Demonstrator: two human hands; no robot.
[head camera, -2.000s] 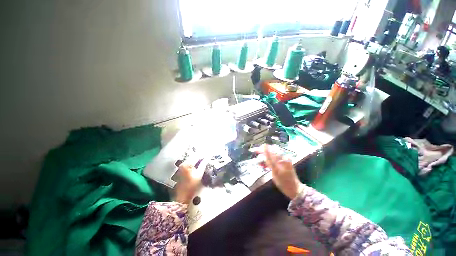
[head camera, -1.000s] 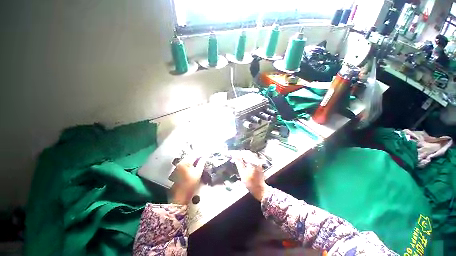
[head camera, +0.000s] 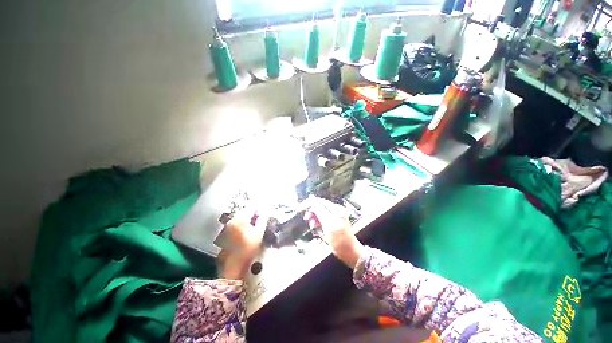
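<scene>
The pale overlock machine stands in front of me, partly lost in the lamp's glare. A row of dark tension knobs shows on its front. My left hand is at the left of the dark looper area, its fingers bent at the metal parts. My right hand is at the right side of the same area, fingertips drawn together. Glare and blur hide whether either hand holds a thread or small tool.
Green thread cones stand behind the machine. Green fabric is heaped at left, with more green cloth at right. An orange-red flask, an orange-red box and a slim green tool lie or stand right of the machine.
My right hand has come down and left from beside the knobs to the looper area. My left hand has stayed by the machine. The view has shifted slightly.
</scene>
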